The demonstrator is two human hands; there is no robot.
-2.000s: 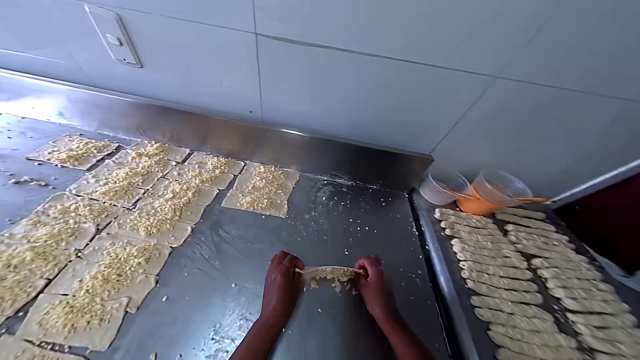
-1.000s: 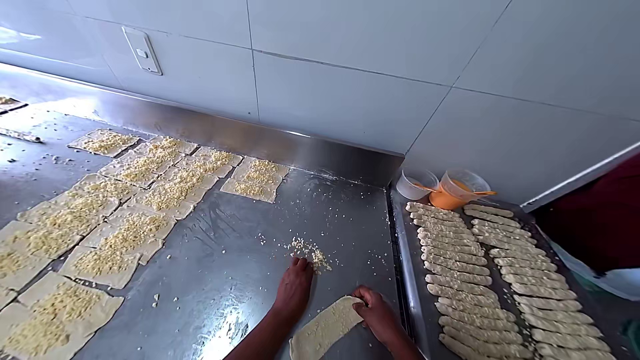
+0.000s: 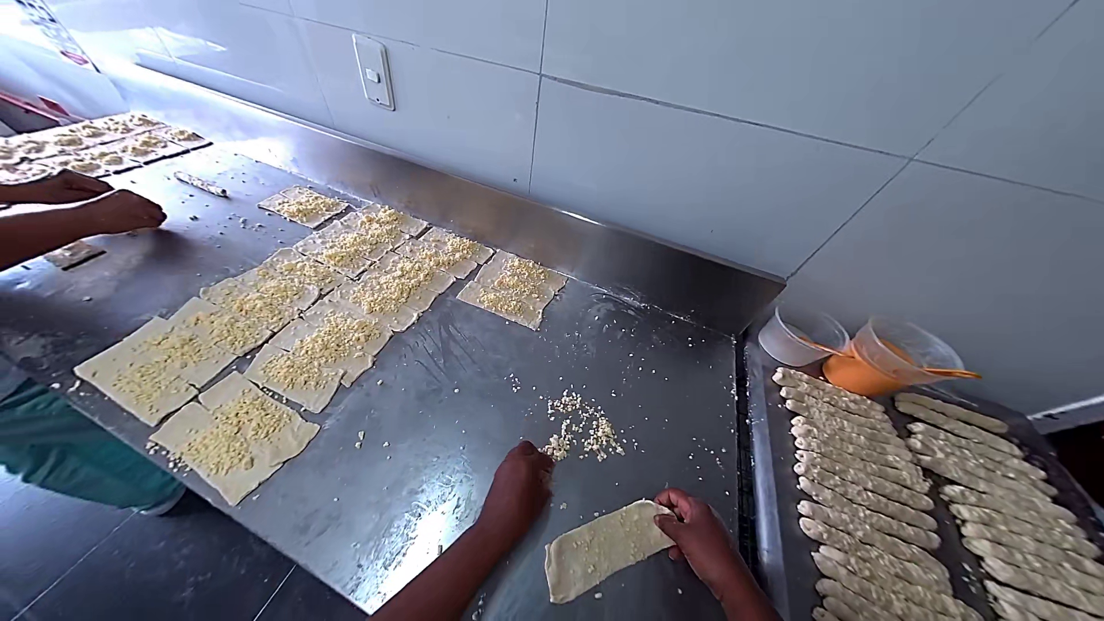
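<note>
A flat rectangle of dough (image 3: 604,552) with a few crumbs on it lies at the front of the steel table (image 3: 448,379). My right hand (image 3: 694,530) grips its right end between thumb and fingers. My left hand (image 3: 522,483) is on the table to the upper left of the dough, its fingertips at the near left edge of a scatter of pale cheese-like crumbs (image 3: 586,427); whether it pinches any cannot be told. Several dough sheets topped with such crumbs (image 3: 388,289) lie to the left, and one topped piece (image 3: 515,289) sits apart near the backsplash.
On the right, a tray (image 3: 763,466) holds two columns of filled dough strips (image 3: 862,483), with a clear plastic cup (image 3: 802,336) and a cup of orange liquid (image 3: 880,362) at its back. Another person's hands (image 3: 121,211) are at the far left. A tiled wall stands behind.
Two seconds ago both my hands held a crumb-covered piece between them. My left hand has since moved to the loose crumbs, while my right hand keeps the dough's end. The view has swung left.
</note>
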